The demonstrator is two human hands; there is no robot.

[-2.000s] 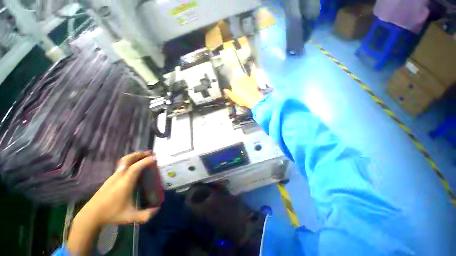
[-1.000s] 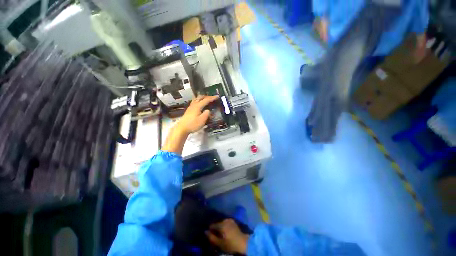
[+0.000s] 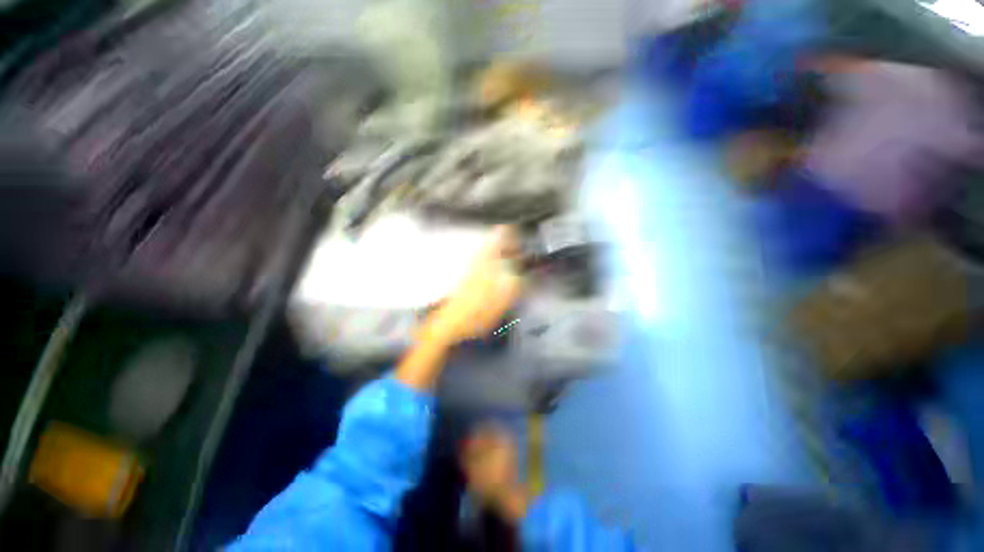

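The frame is strongly blurred. The white benchtop machine [image 3: 378, 270] stands in front of me. My left hand [image 3: 480, 297] is over the machine's front part, near its right fixture [image 3: 572, 259]; blur hides its fingers and anything in them. My right hand [image 3: 496, 464] is low in the picture, below the machine's front edge, near my lap. Whether it holds anything cannot be told. A few bright display marks show beside my left hand.
Tall stack of blister trays [image 3: 194, 183] at the upper left. A grey round disc [image 3: 154, 383] and a yellow-orange object [image 3: 86, 470] lie on the green bench. Cardboard box [image 3: 890, 307] on the blue floor at right, with a person in pink [image 3: 901, 135] behind.
The view has shifted and blurred. My left hand has moved from the right fixture toward the machine's front. My right hand stays low. The disc and yellow-orange object now show more fully at lower left.
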